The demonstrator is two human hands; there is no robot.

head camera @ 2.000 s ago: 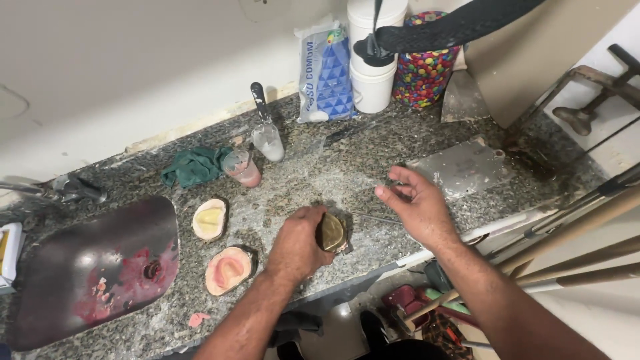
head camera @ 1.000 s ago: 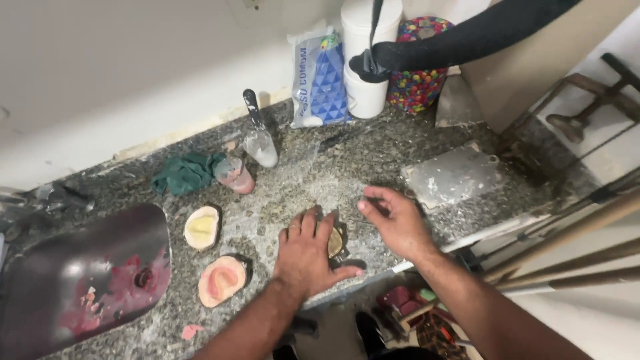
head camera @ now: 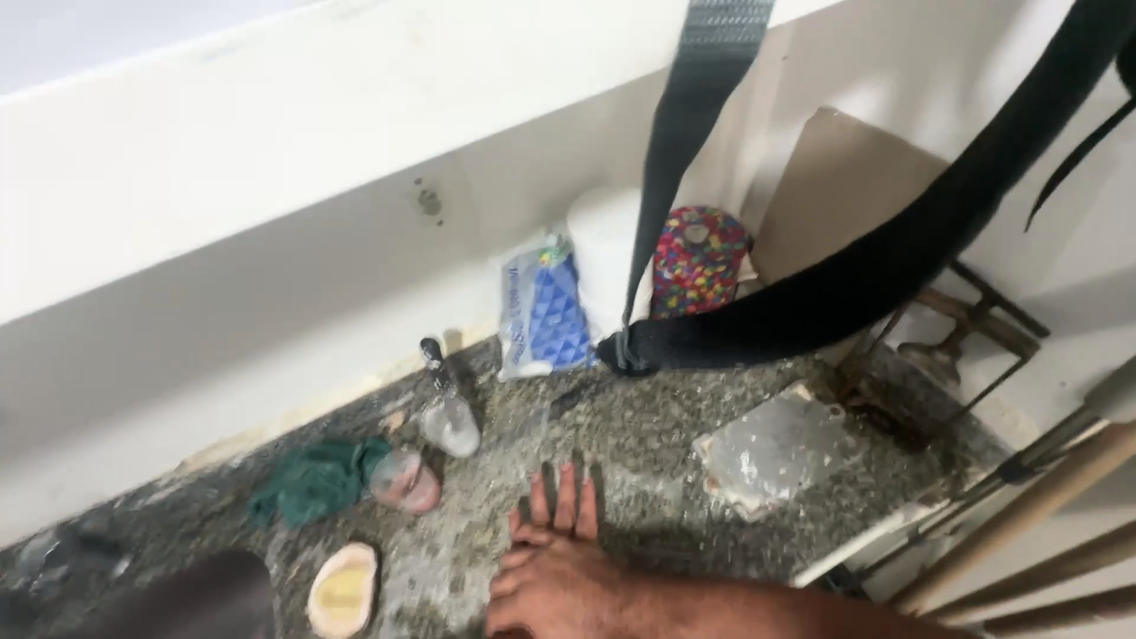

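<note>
My right hand [head camera: 555, 586] lies across the back of my left hand near the bottom edge, its forearm coming in from the lower right. From under it, the spread fingers of my left hand [head camera: 564, 501] point away over the granite counter [head camera: 621, 461]. Both palms are hidden, so whatever they hold cannot be seen. To the left sits a dental cast with a yellow middle [head camera: 342, 590]. Beyond it are a clear cup with pink material [head camera: 406, 482], a green cloth [head camera: 315, 484] and a whitish container [head camera: 451, 426] with a black-handled tool [head camera: 432, 355] standing in it.
A blue-patterned bag [head camera: 550, 311], a white tub [head camera: 608, 257] and a multicoloured container [head camera: 701, 257] stand by the wall. A black strap [head camera: 799, 311] hangs across the view. Right lies a metal plate [head camera: 777, 448], beyond which stands a metal frame [head camera: 963, 342]. Wooden poles [head camera: 1029, 515] lean at far right.
The right hand has moved onto the left hand, which lay apart from it before. The view has tilted up, so the brass-coloured round thing and the pink cast no longer show.
</note>
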